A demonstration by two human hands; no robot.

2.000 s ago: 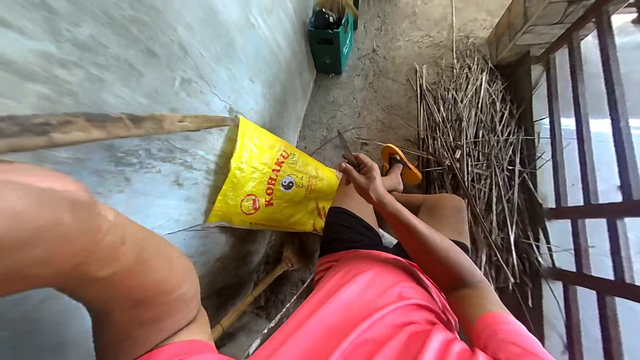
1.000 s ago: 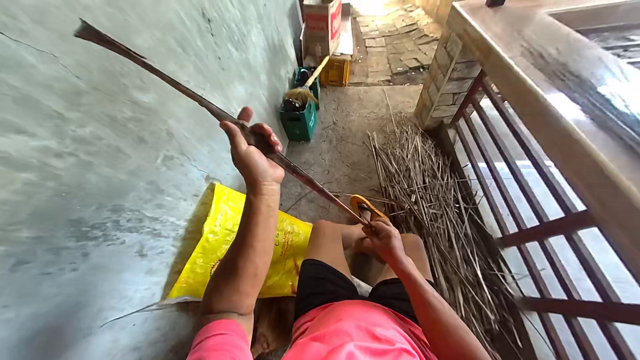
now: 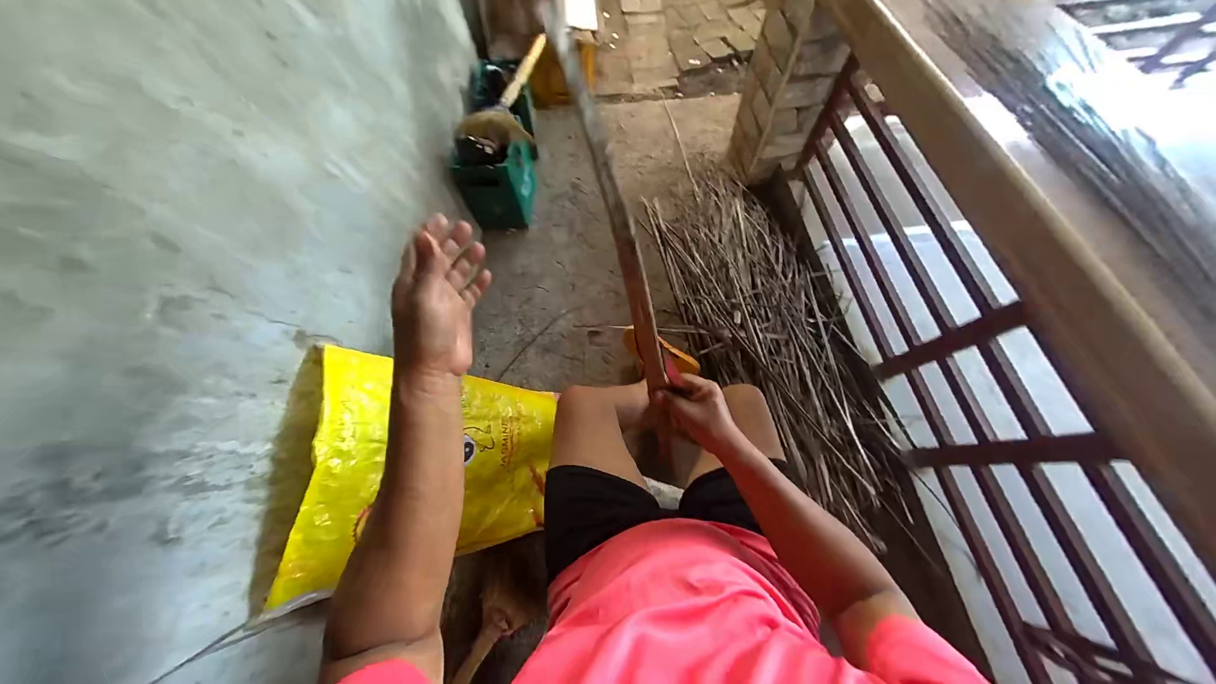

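Note:
My right hand [image 3: 698, 410] is closed around the lower end of a long, thin brown stalk or frond midrib [image 3: 622, 228], which rises away from me over the floor. Something reddish shows beside the stalk at my fingers; whether it is a knife handle I cannot tell. My left hand [image 3: 439, 299] is raised near the wall, palm showing and fingers spread, with nothing in it. Under my left forearm a yellow printed sack [image 3: 503, 456] leans by the wall. A pile of dry thin sticks [image 3: 750, 313] lies to the right of my legs.
A green plastic crate [image 3: 499, 190] holding a brush or broom with a pale handle [image 3: 524, 71] stands along the grey wall [image 3: 190, 237]. On the right runs a railing [image 3: 959, 337] with metal bars. An orange slipper [image 3: 679, 356] is on the floor past my knees.
My left hand has let go of the stalk it held one second ago. The stalk, which pointed to the upper left, now points nearly straight ahead in my right hand.

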